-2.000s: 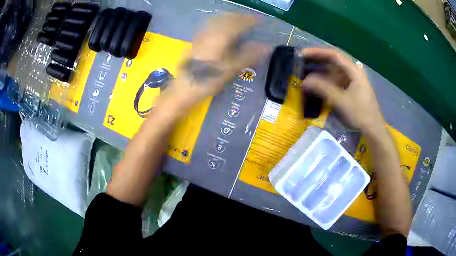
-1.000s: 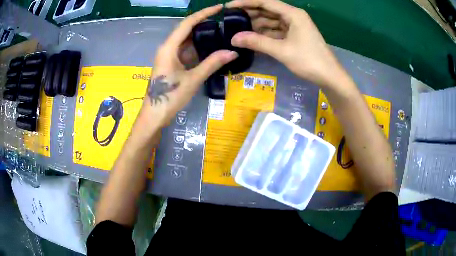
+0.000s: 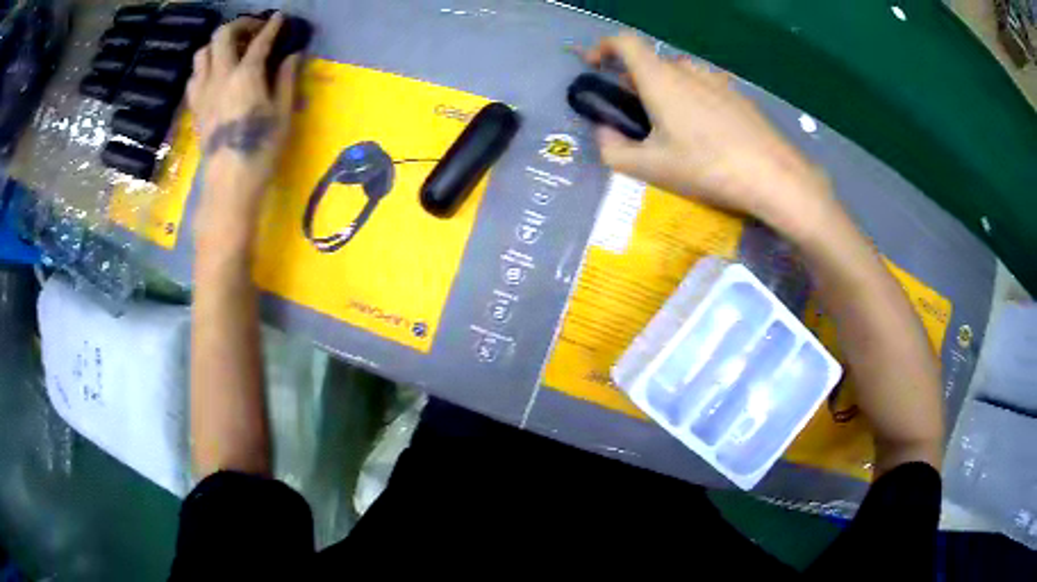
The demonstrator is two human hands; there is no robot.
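My left hand [image 3: 241,102] is at the upper left, its fingers over black units [image 3: 292,36] that it partly hides; its grip is unclear. My right hand [image 3: 682,119] holds one black oblong unit [image 3: 608,105] near the cardboard's far edge. Another black oblong unit [image 3: 469,159] lies alone and slanted on the cardboard between my hands. An empty white insert tray [image 3: 733,381] with long compartments, seemingly on top of a small stack, sits at the lower right by my right forearm.
Rows of black units [image 3: 154,74] stand at the far left beside shiny clear film [image 3: 68,216]. The printed cardboard [image 3: 444,341] covers the work surface. The green belt [image 3: 864,125] runs beyond it. A white bag [image 3: 108,364] is lower left; tray stacks [image 3: 1001,466] stand at right.
My hands were together holding black units and are now apart. My left hand has moved left to the row of units. One unit now lies alone on the cardboard. The camera view has shifted.
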